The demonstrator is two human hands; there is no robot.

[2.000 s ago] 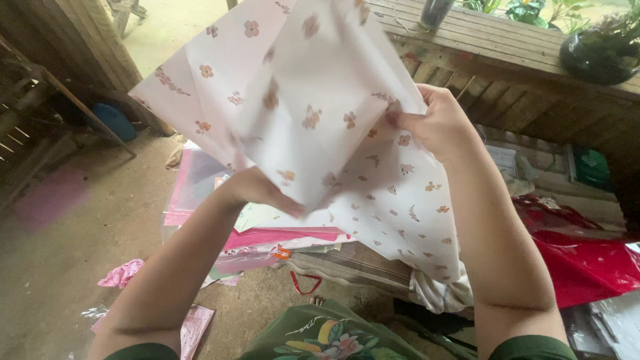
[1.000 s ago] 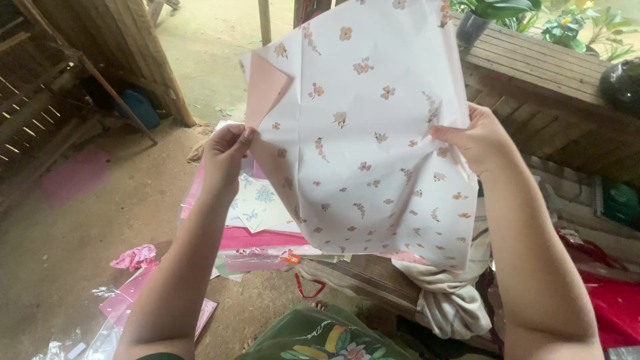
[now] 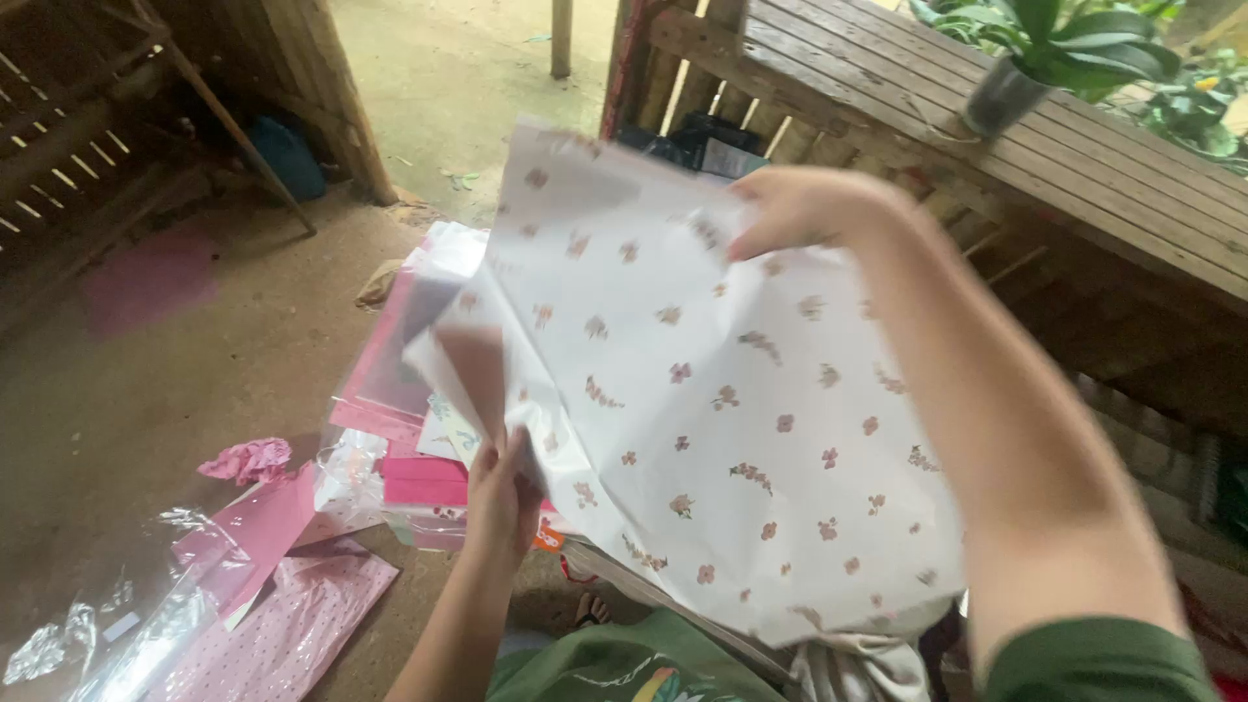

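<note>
A large white sheet of wrapping paper with small brown and pink flowers point(image 3: 682, 390) hangs in front of me, tilted and slightly creased. My left hand point(image 3: 505, 487) pinches its lower left edge, where a corner is folded over and shows a dusty-pink side. My right hand point(image 3: 804, 210), a little blurred, grips the upper right edge with the thumb on the printed face. Behind the sheet at the left lies a pile of pink sheets in clear plastic point(image 3: 375, 390), with a bright pink piece point(image 3: 424, 478) near my left hand. The sheet hides much of what it hangs over.
Clear plastic and pink dotted paper point(image 3: 283, 624) lie on the floor at lower left, near a crumpled pink piece point(image 3: 249, 460). A slatted wooden bench top point(image 3: 877, 68) with a potted plant point(image 3: 1004, 97) runs along the upper right. A whitish cloth point(image 3: 858, 668) hangs below the sheet.
Since a second ago, my left hand has moved down with the sheet's edge, and my right forearm now reaches further across the sheet's right side. The sheet has tilted.
</note>
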